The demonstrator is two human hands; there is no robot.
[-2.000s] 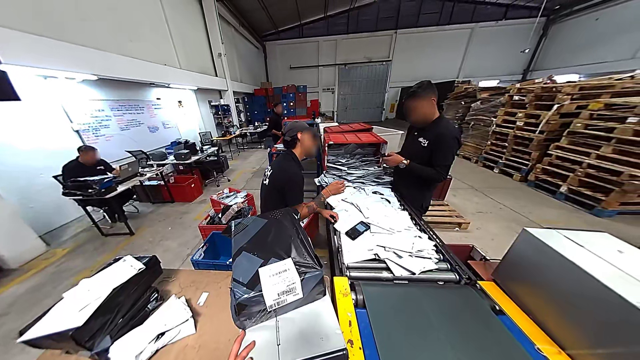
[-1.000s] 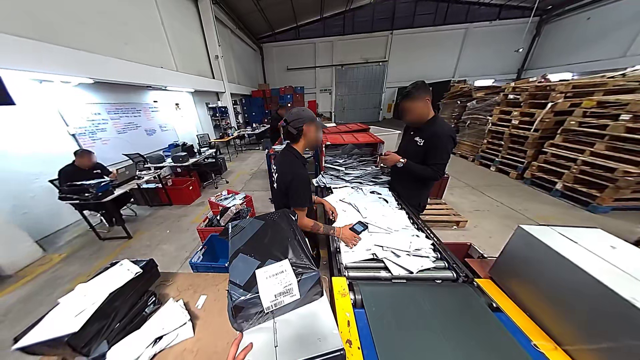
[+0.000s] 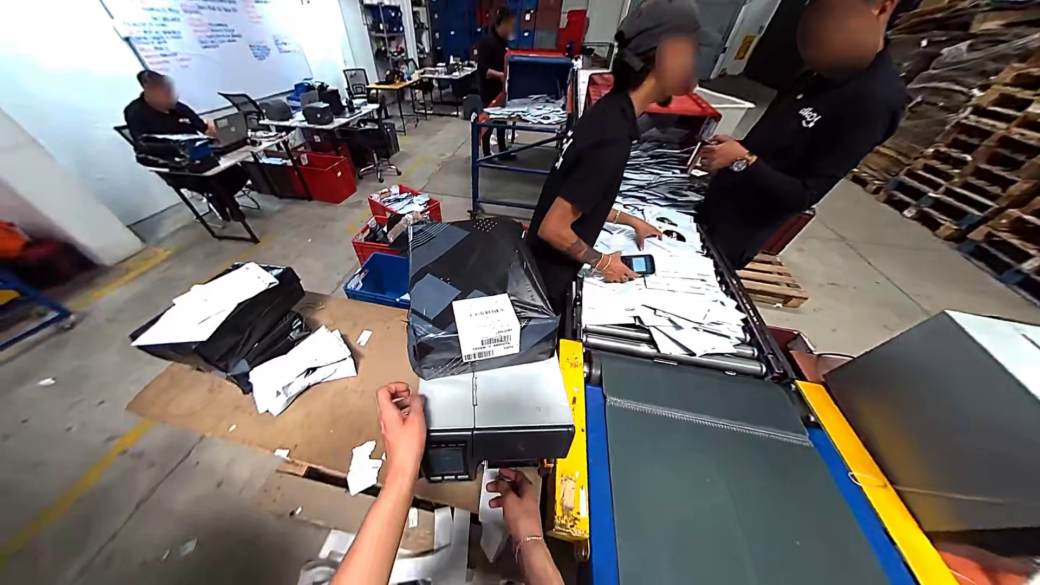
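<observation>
A grey and black label printer (image 3: 500,414) stands on a cardboard-covered surface, its small display at the front left. My left hand (image 3: 400,418) is beside the printer's left side with the fingers curled; whether it touches the housing is unclear. Below the front slot, my right hand (image 3: 513,491) has its fingers on a strip of white labels (image 3: 492,516) that hangs from the printer. On top of the printer rests a package in black plastic (image 3: 479,276) with a white printed label (image 3: 487,327) on its front.
Black-wrapped parcels (image 3: 244,325) and white papers (image 3: 305,367) lie at left on the cardboard (image 3: 366,406). A yellow-edged belt conveyor (image 3: 707,455) runs at right. Beyond it, two people stand by a roller conveyor heaped with white envelopes (image 3: 674,301); one holds a handheld device (image 3: 639,265). Pallets (image 3: 959,179) are stacked behind.
The view has tilted down. My right hand has come into view at the printer's front, and more of my left hand and forearm shows beside the printer.
</observation>
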